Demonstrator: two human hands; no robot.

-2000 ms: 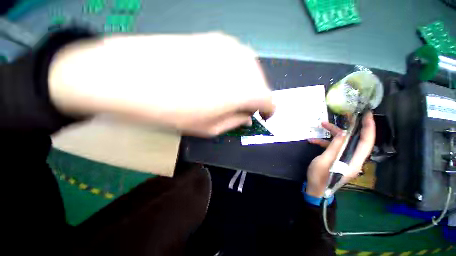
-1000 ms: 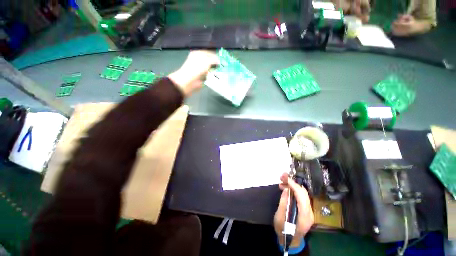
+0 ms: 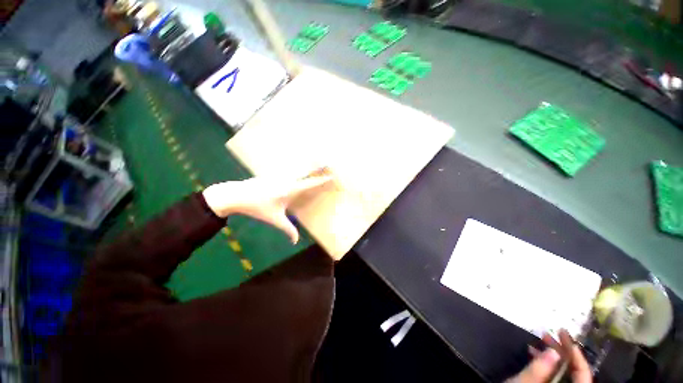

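Observation:
My left hand point(image 3: 262, 198) is open and empty over the near edge of a cardboard sheet point(image 3: 359, 135), its fingers stretched out. My right hand point(image 3: 550, 363) is at the bottom right, cut off by the picture's edge. Its fingers are closed around the soldering iron, of which only a small blurred part shows. A white work sheet point(image 3: 517, 277) lies bare on the black mat point(image 3: 479, 187). The yellowish-white cup point(image 3: 636, 313) with silvery bits inside stands at the sheet's right end.
Green circuit boards point(image 3: 558, 138) lie apart on the grey-green conveyor point(image 3: 479, 90) behind the mat. Blue-handled side cutters point(image 3: 225, 79) lie on another white sheet point(image 3: 255, 93) at upper left. Green floor with yellow-black tape point(image 3: 180, 153) shows at left.
The view has swung left. My left hand held a board over the conveyor a second ago; now it is empty and back over the cardboard. My right hand stays near the cup.

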